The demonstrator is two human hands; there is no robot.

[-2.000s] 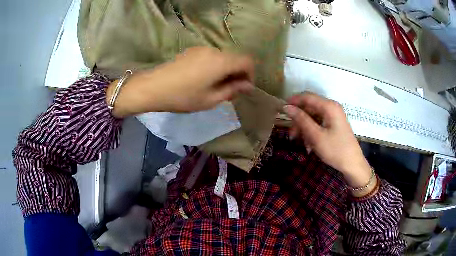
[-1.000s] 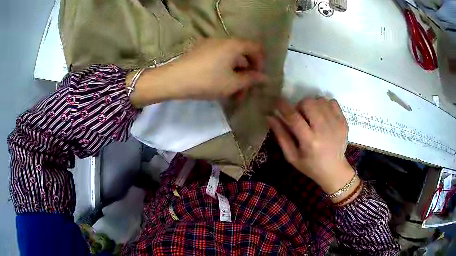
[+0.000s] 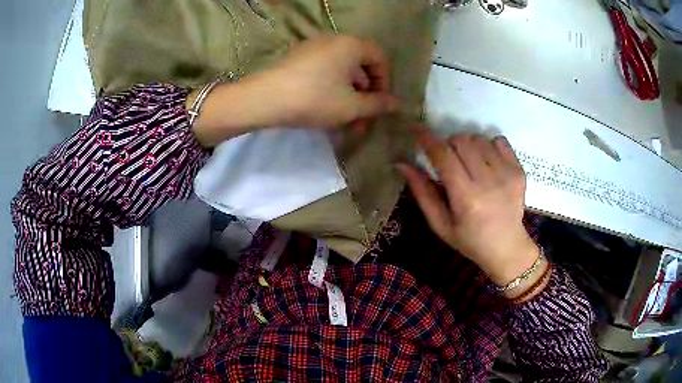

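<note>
The khaki trouser body [image 3: 172,45] lies over the white machine table and hangs past its front edge, with a frayed corner at the bottom. The white pocket bag [image 3: 273,173] shows below my left forearm. My left hand [image 3: 336,86] is on the khaki cloth with thumb and fingertips together, pinching the cloth near its right edge. My right hand [image 3: 475,187] is just to the right, blurred, thumb and fingers apart at the edge of the cloth. Whether its fingertips touch the cloth cannot be told.
Red-handled snips [image 3: 634,56] lie at the upper right. A small khaki scrap [image 3: 601,144] lies near the printed ruler [image 3: 591,187] on the table front. An open box [image 3: 662,295] is at the lower right. Small metal parts [image 3: 491,6] show at the top edge. The checked apron [image 3: 321,336] is below.
Both hands have shifted along the cloth, and my right fingers have opened from their earlier pinch on its edge. More white pocket bag shows. The view has moved a little.
</note>
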